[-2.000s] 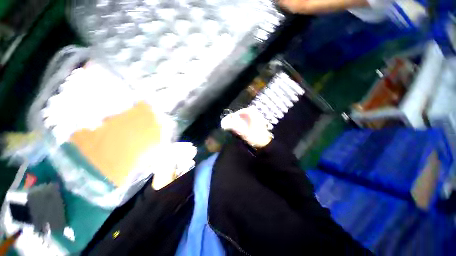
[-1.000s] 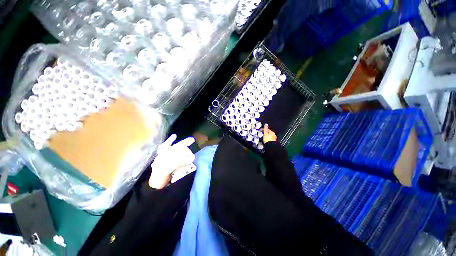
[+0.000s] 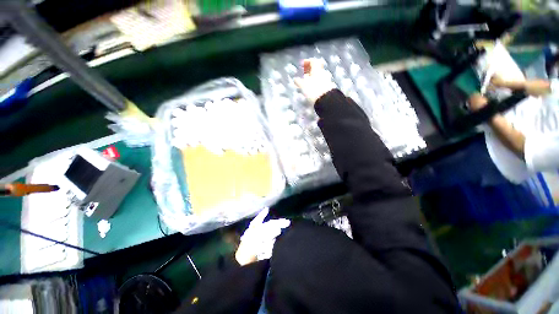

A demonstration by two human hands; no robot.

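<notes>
The clear blister tray (image 3: 294, 150) lies on the green bench, with whitish round parts in its pockets. My right hand (image 3: 315, 78) reaches over its upper part; blur hides whether the fingers hold anything. My left hand (image 3: 260, 239) is low at the centre, below the lined bin, bunched around small white pieces. The plastic-lined bin (image 3: 160, 178) holds white caps (image 3: 214, 126) at its back and a tan cardboard sheet (image 3: 227, 178) at its front. The wire basket (image 3: 328, 211) with white pieces is mostly hidden by my right arm.
A grey meter (image 3: 113, 189) stands on the bench at left, near white paper (image 3: 52, 227) and an orange-handled tool (image 3: 27, 189). A shelf edge crosses the back. Another person (image 3: 521, 122) is at right. An open box (image 3: 512, 276) stands at lower right.
My right hand has left the wire basket and now reaches forward over the blister tray. The view has swung up and turned, showing the shelf and another person. My left hand still holds white pieces.
</notes>
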